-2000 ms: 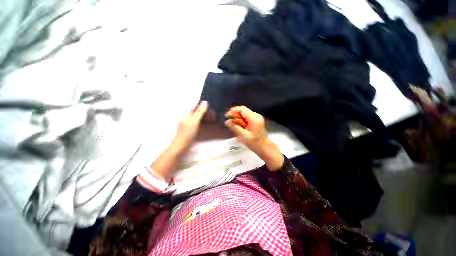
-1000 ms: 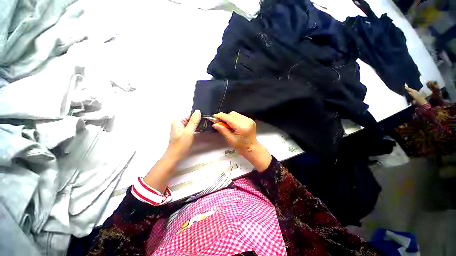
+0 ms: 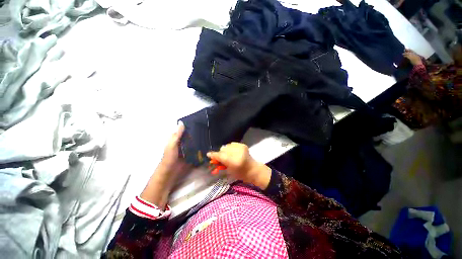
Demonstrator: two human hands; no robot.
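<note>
A black garment point(image 3: 243, 103) with pale stitching lines lies across the white table, its narrow end towards me. My left hand point(image 3: 174, 152) holds the left edge of that end, its fingers partly hidden by the cloth. My right hand point(image 3: 235, 161) is closed around thread snips with an orange-red handle point(image 3: 218, 166), just right of the cloth's near end. The tip of the snips is hard to make out. A small yellowish mark point(image 3: 200, 156) shows on the cloth between my hands.
Pale grey garments point(image 3: 30, 202) are heaped at the left. Navy pieces point(image 3: 364, 38) lie at the back right, where another person's hand point(image 3: 413, 56) touches them. Dark cloth point(image 3: 334, 177) hangs at the table's edge. A blue bin point(image 3: 420, 230) stands on the floor at lower right.
The near end of the black garment and both hands have moved lower in the view. The snips' tip has left my left fingertips, and my left hand now holds the cloth's left edge.
</note>
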